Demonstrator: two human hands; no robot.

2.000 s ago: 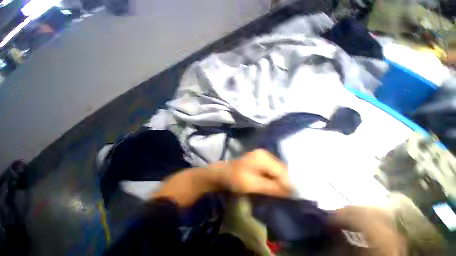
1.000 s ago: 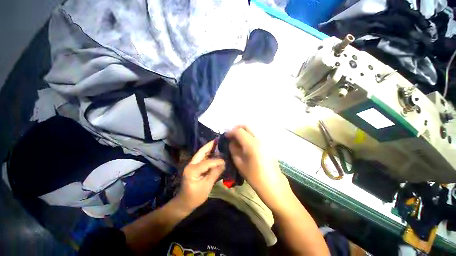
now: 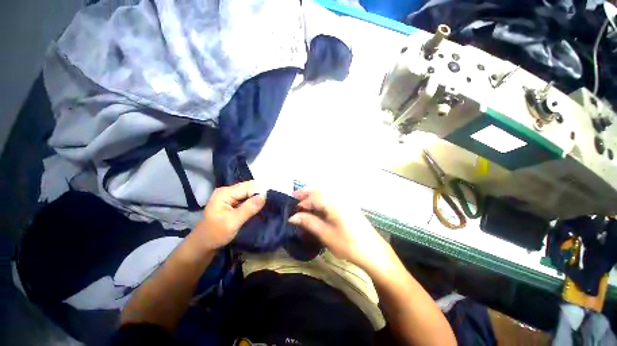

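A navy fabric piece (image 3: 267,226) is stretched between my two bare hands at the table's front edge, near my lap. My left hand (image 3: 230,213) pinches its left part between thumb and fingers. My right hand (image 3: 323,219) pinches its upper right edge. The navy cloth seems to run on up the left into a navy panel (image 3: 254,111) joined to the light grey-blue garment body (image 3: 183,54). Part of the cloth is hidden under my fingers.
The sewing machine head (image 3: 500,121) stands at the right. Scissors (image 3: 448,199) and a black pad (image 3: 514,223) lie in front of it. A dark scrap bundle (image 3: 575,250) is at the far right. Navy and pale cloth (image 3: 81,236) hangs at the lower left.
My hands were close together over a bunched navy piece; now they are farther apart with the cloth spread between them. The view has shifted, bringing the machine and cloth slightly left and up.
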